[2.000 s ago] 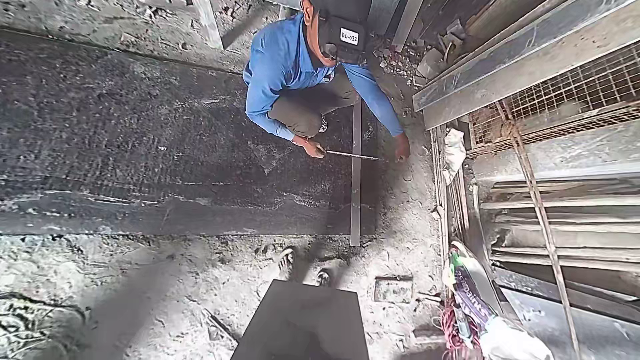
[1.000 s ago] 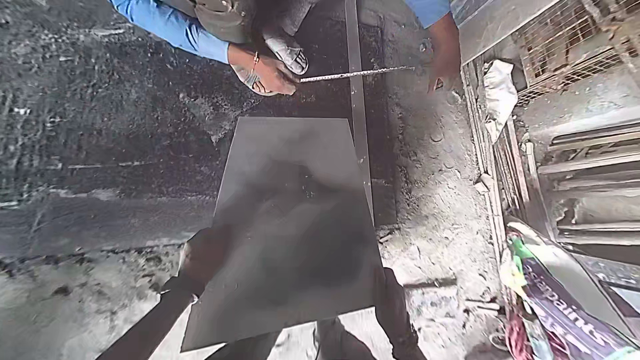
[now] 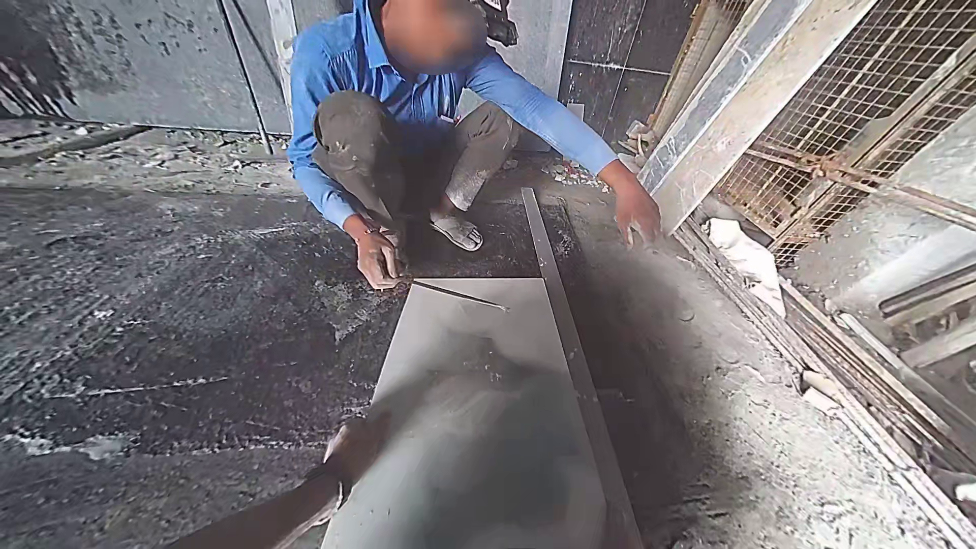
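A smooth grey slab (image 3: 473,412) reaches from the bottom edge of the view up to the squatting person. My left hand (image 3: 354,450) grips its left edge. My right hand is out of the frame. Along the slab's right side runs a long flat metal strip (image 3: 568,328), close beside the edge. A thin rod (image 3: 457,293) lies over the slab's far end, its left end at the co-worker's hand (image 3: 377,259). Beneath is a large dark stone slab (image 3: 229,328) with a rough, stained face.
A co-worker in a blue shirt (image 3: 412,99) squats at the far end, the other hand (image 3: 637,213) held out over the dusty floor. To the right are a wire mesh frame (image 3: 846,114), a leaning slab (image 3: 747,99), long strips (image 3: 862,412) and a white cloth (image 3: 743,259).
The grey slab has moved forward, away from me, to lie beside the metal strip. My right hand, on the slab's right edge a second ago, has left the view. The co-worker's rod now crosses the slab.
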